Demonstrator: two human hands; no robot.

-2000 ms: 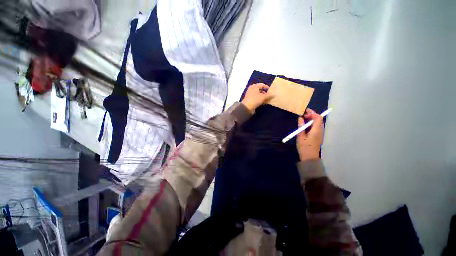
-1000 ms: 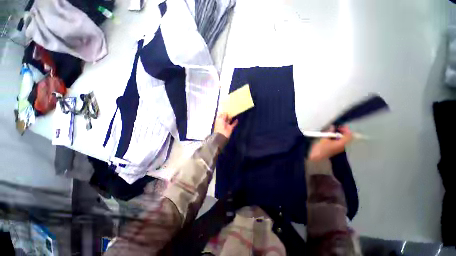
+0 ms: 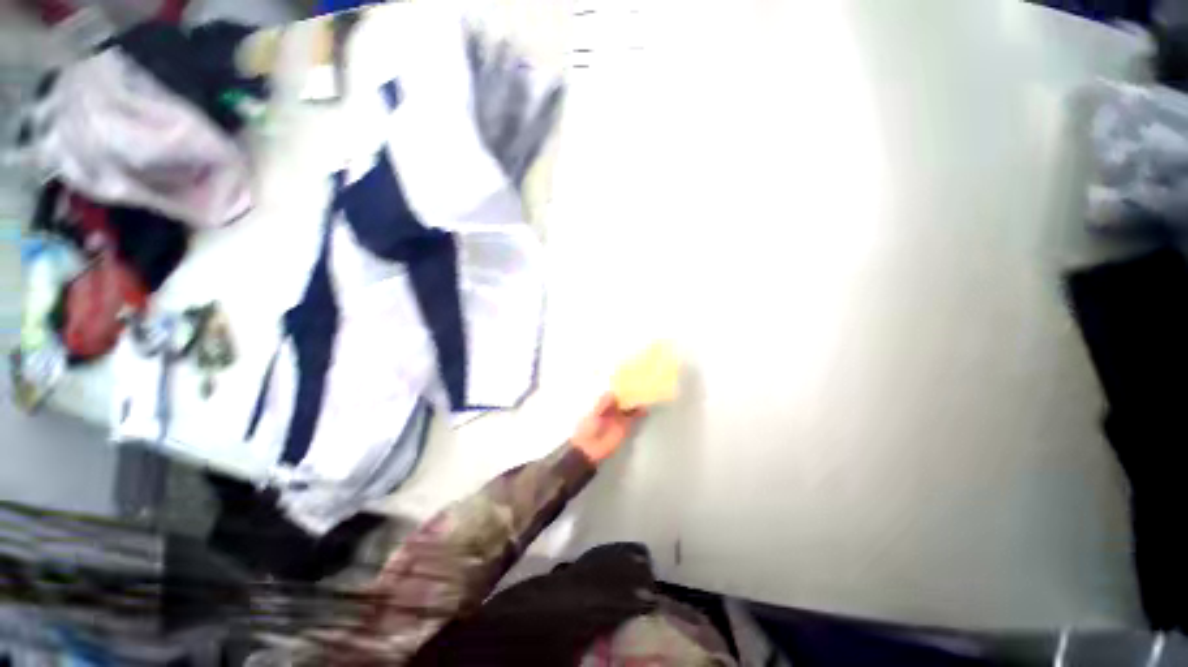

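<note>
My left hand (image 3: 603, 430) holds the small yellow card template (image 3: 649, 375) by its lower left corner, over the white table (image 3: 808, 430). The view is blurred, so I cannot tell whether the card touches the table. My right hand is not in view, and neither is the white pen. Dark cloth (image 3: 834, 637) shows at the bottom edge, below the table's front edge; I cannot tell what piece it is.
White striped pieces (image 3: 502, 293) with navy shapes (image 3: 440, 306) lie at left. A grey striped bundle (image 3: 511, 104) lies beyond. Dark panels (image 3: 1140, 391) and a plastic-wrapped bundle (image 3: 1140, 150) lie far right. A red-orange item (image 3: 100, 308) and pale cloth (image 3: 143, 137) are far left.
The navy panel has left the table in front of me. My right hand and the pen have gone out of view. My left hand still holds the card, now lower in the picture.
</note>
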